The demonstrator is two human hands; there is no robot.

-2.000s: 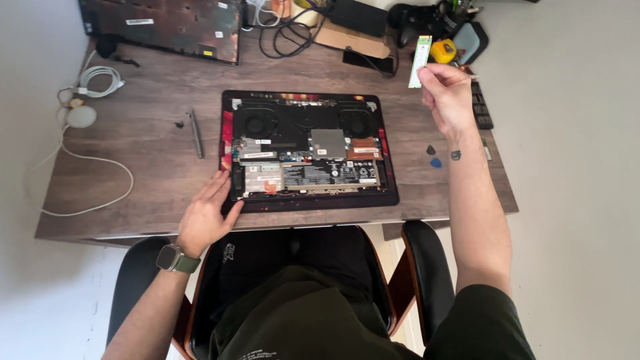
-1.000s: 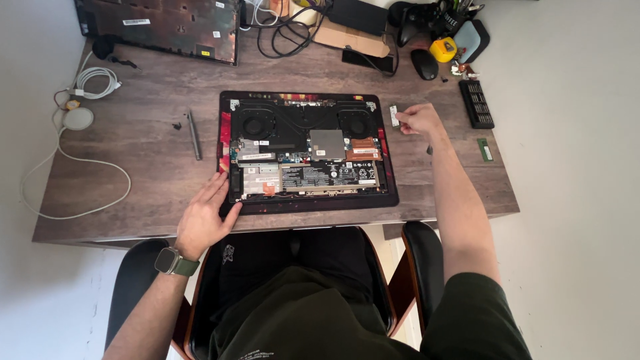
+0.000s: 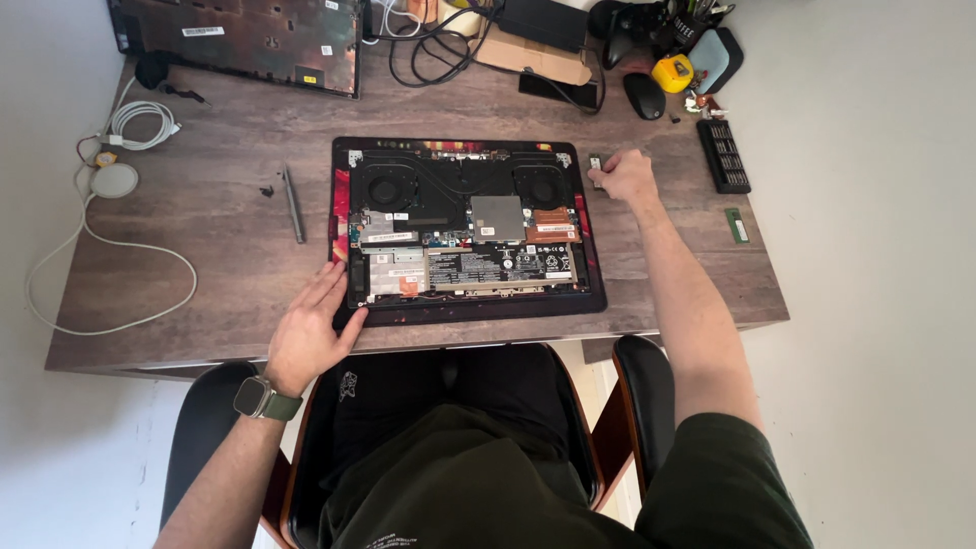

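An opened laptop base (image 3: 457, 221), its battery (image 3: 499, 267) and fans showing, lies on a black and red mat (image 3: 591, 293) at the middle of the desk. My left hand (image 3: 309, 324) rests flat at the lower left corner of the laptop and mat, fingers spread, holding nothing. Just right of the mat, my right hand (image 3: 629, 179) pinches a small M.2 drive (image 3: 595, 162) by its near end, low over the desktop or on it; which of the two I cannot tell. A grey pen-like tool (image 3: 293, 206) lies left of the mat.
A green memory module (image 3: 737, 226) and a black screwdriver bit case (image 3: 723, 156) lie at the right. Behind are a mouse (image 3: 644, 97), a yellow tape measure (image 3: 673, 73), a cardboard piece (image 3: 530, 57) and cables. The laptop's bottom cover (image 3: 252, 38) and a coiled white cable (image 3: 143, 126) are at the left.
My right hand, which held the drive up at the upper right two seconds ago, has come down beside the mat with it. My left hand has stayed on the laptop's corner.
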